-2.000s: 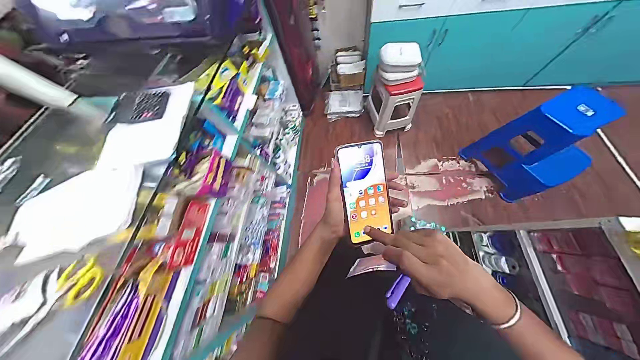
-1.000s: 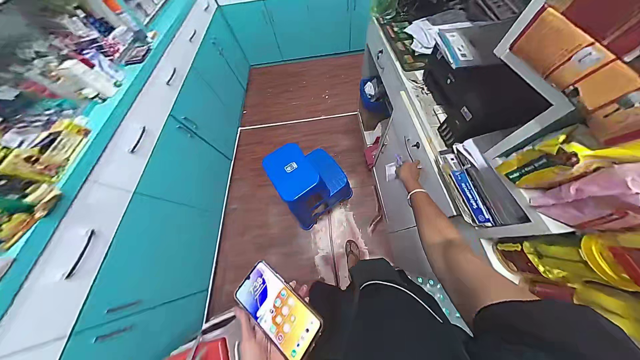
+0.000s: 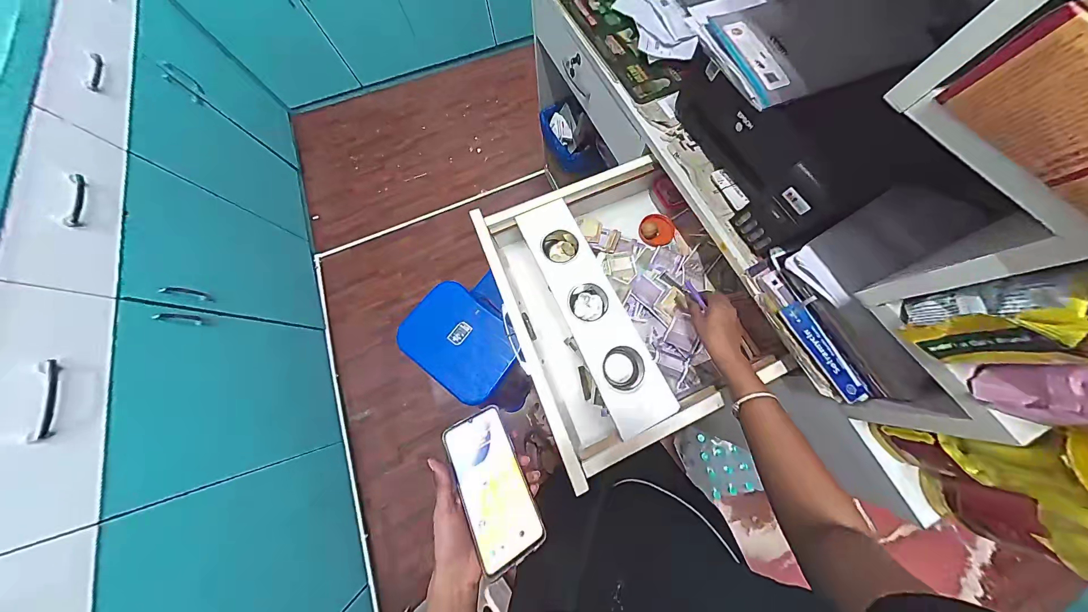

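Observation:
My left hand (image 3: 459, 535) holds a smartphone (image 3: 493, 493) with its lit screen facing up, left of the drawer's near corner. My right hand (image 3: 718, 327) reaches into a pulled-out drawer (image 3: 557, 416), with a purple pen (image 3: 694, 294) between its fingers. Beneath and beside the fingertips lie many folded banknotes (image 3: 650, 297). A white divider panel (image 3: 608, 340) with round cups of coins runs along the drawer. An orange round container (image 3: 656, 229) sits toward the drawer's back. Whether my right fingers also grip a note cannot be told.
A blue plastic stool (image 3: 450, 340) stands on the wooden floor, left of the drawer. Teal cabinets (image 3: 221, 408) line the left side. Beyond the drawer is a blue bin (image 3: 574, 153). On the right counter are a black printer (image 3: 765, 170), papers and a blue box (image 3: 820, 348).
The view has swung to the counter side. One second ago my right hand was at the shut drawer front; now the drawer is open and that hand is inside. My left hand still holds the phone.

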